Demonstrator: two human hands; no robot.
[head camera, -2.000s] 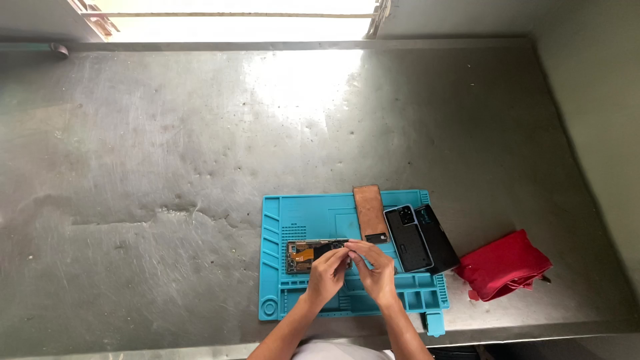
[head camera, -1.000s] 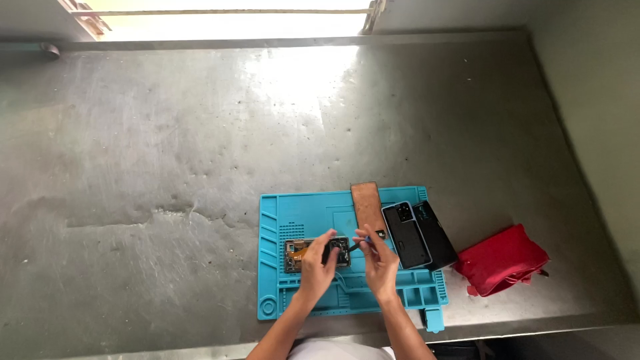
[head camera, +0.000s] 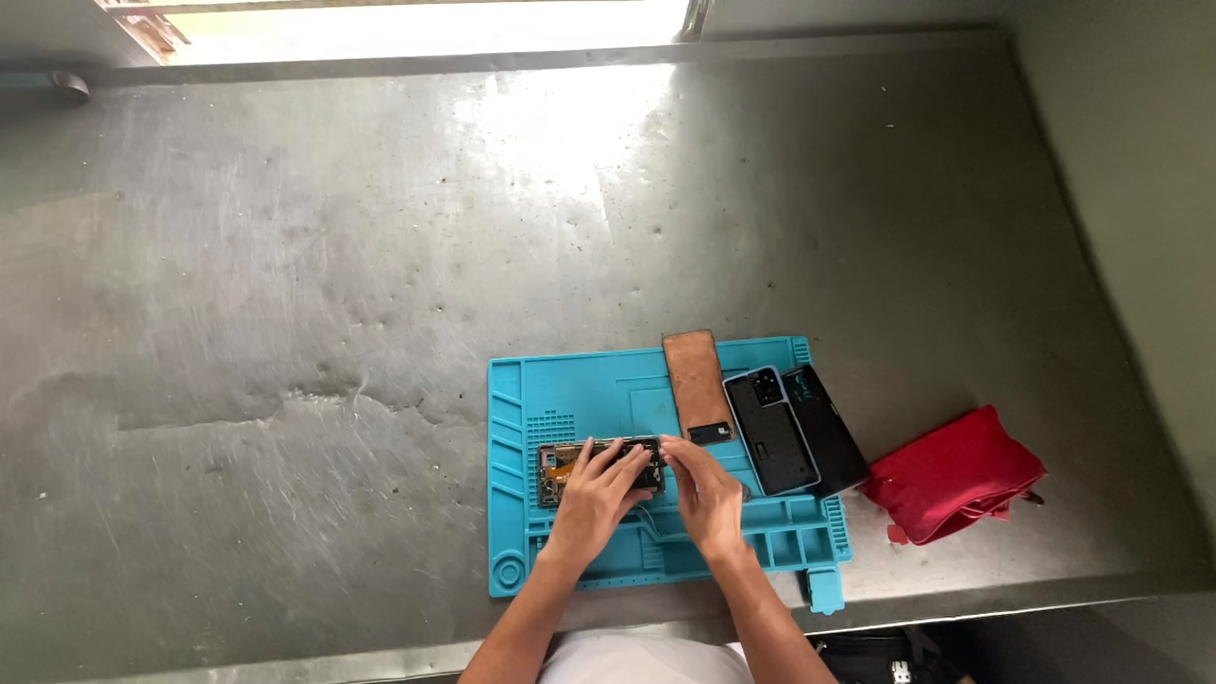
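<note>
An opened smartphone (head camera: 551, 486) with bare inner parts and an orange flex cable lies sideways on a teal silicone repair mat (head camera: 594, 375). My left hand (head camera: 594, 499) rests over its middle, fingers spread across the inner parts. At the phone's right end is my right hand (head camera: 705, 494), its thumb and index fingertip close together at the upper right corner. Whether a small part sits between those fingertips cannot be seen. A thin cable (head camera: 648, 518) runs on the mat between the hands. To the right lies a phone back cover (head camera: 771, 432) with a camera opening.
A brown flat case or strip (head camera: 693, 375) lies at the mat's top, with a small black part (head camera: 710, 433) on its lower end. A black box (head camera: 828, 437) lies beside the back cover. A red fabric pouch (head camera: 955, 475) sits right of the mat on the metal table (head camera: 285, 285).
My left hand has come down flat over the phone from a raised pinching pose. My right hand has moved to the phone's right end. A dark item at its fingertips one second ago is not visible now.
</note>
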